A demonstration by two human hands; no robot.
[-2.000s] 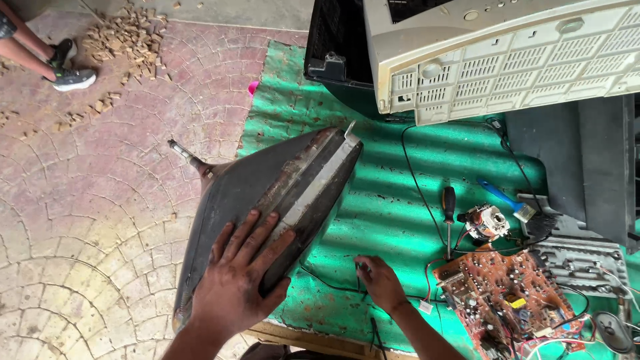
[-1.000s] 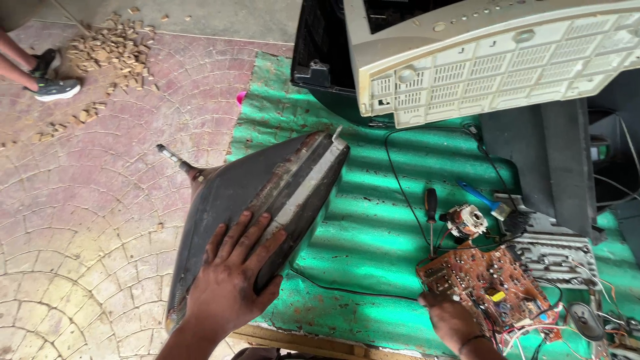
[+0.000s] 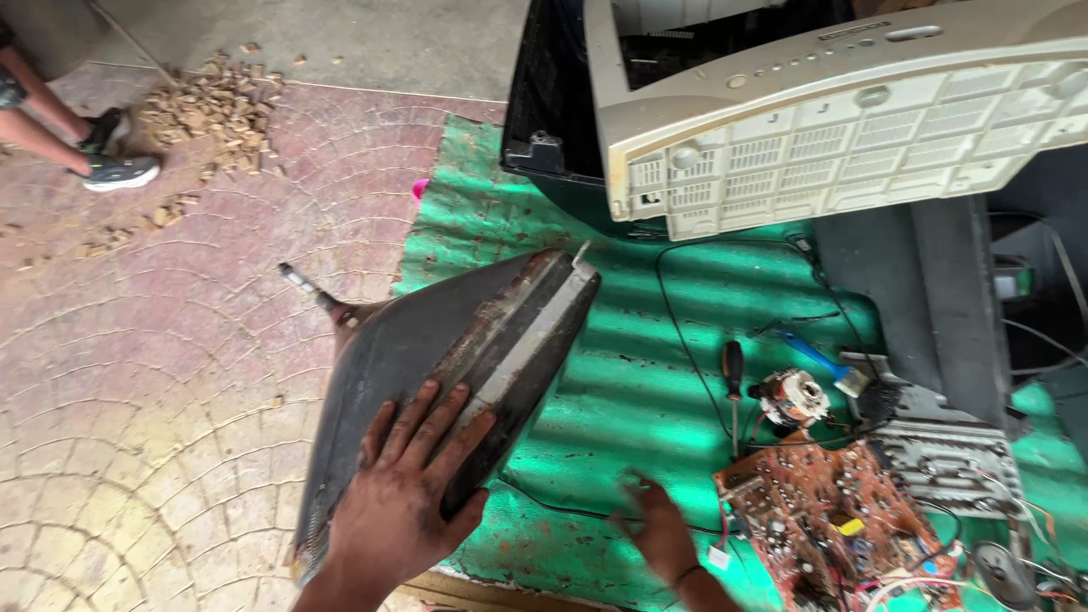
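My left hand (image 3: pixel 404 493) lies spread on the rim side of a dark cathode ray tube (image 3: pixel 425 331), its fingers across the metal band. The tube stands tilted at the left edge of a green corrugated sheet (image 3: pixel 629 382), its neck pointing up and left. My right hand (image 3: pixel 659 518), blurred, hovers over the sheet beside a thin black cable, with no object visible in it. To its right lies a brown circuit board (image 3: pixel 837 510). Behind the board are a deflection yoke (image 3: pixel 792 398), a screwdriver (image 3: pixel 733 374) and a blue-handled brush (image 3: pixel 820 357).
A beige television front frame (image 3: pixel 816 144) leans over a black housing (image 3: pixel 552 127) at the upper right. A silver metal part (image 3: pixel 943 459) and a small speaker (image 3: pixel 1003 574) lie at the right. Another person's feet (image 3: pixel 119 157) stand near scattered wood pieces (image 3: pixel 208 110) at the upper left.
My right hand has gone from the sheet's near part to the circuit board's edge, then back left over the sheet. My left hand has stayed on the tube.
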